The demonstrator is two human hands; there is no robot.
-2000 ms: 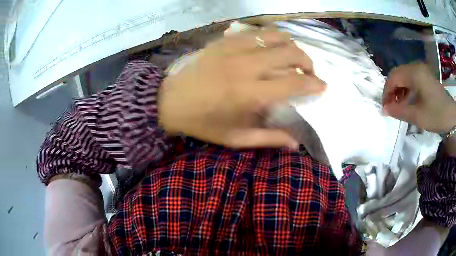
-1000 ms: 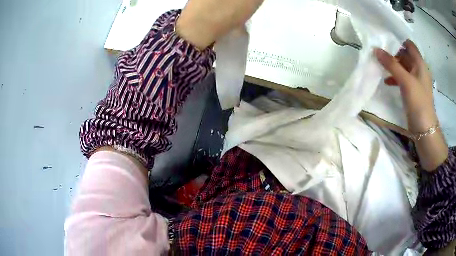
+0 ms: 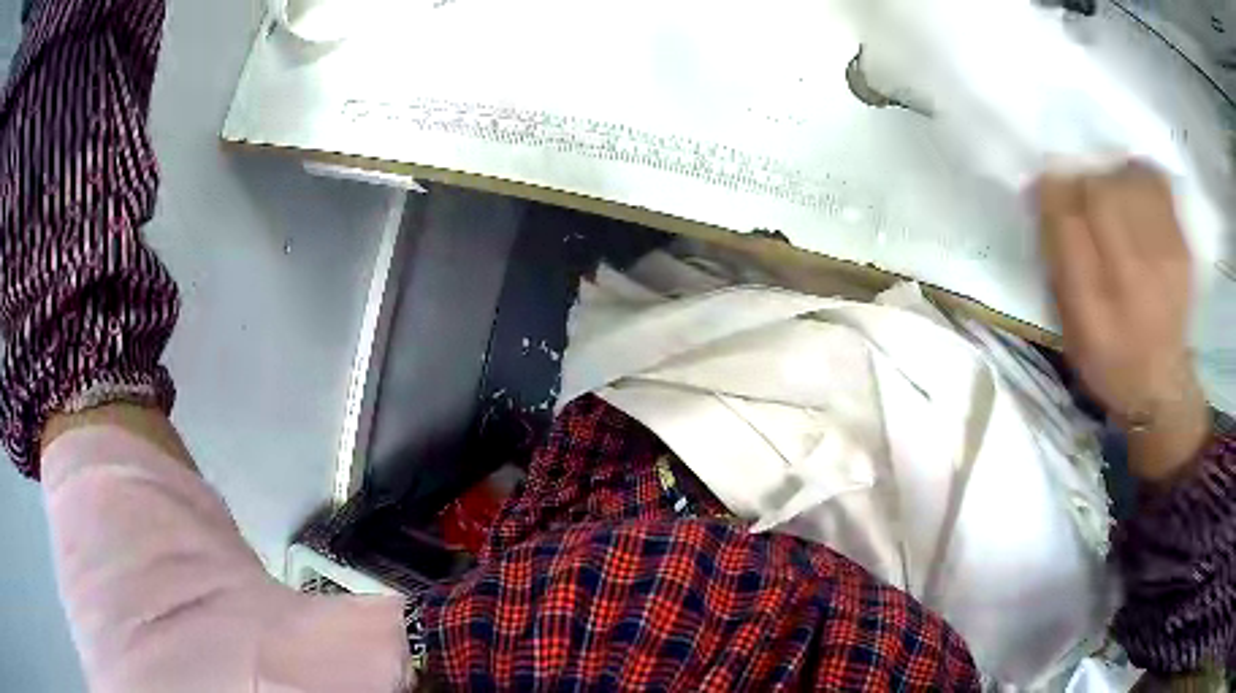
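Note:
My right hand (image 3: 1118, 278) is at the right over the white table (image 3: 651, 81). It is blurred, its fingers bent onto a blurred white fabric piece (image 3: 1003, 81) that spreads up to the top right. My left hand is out of the picture; only the left sleeve shows, reaching up past the top left edge. A heap of joined cream-white strips (image 3: 868, 420) hangs over my lap below the table's brown edge. A bit of white material (image 3: 323, 16) shows at the table's top left.
A printed ruler (image 3: 583, 136) runs along the table's front edge. Below left is an open dark drawer or tray (image 3: 447, 325) with a white rim and thread bits. A grey-blue surface (image 3: 244, 284) lies at left. Dark fittings (image 3: 1071, 6) show at the top right.
My left arm has swung far left and its hand has left the picture. My right hand has moved down and its fingers have closed on the fabric. The strip near the left hand is gone from the table edge.

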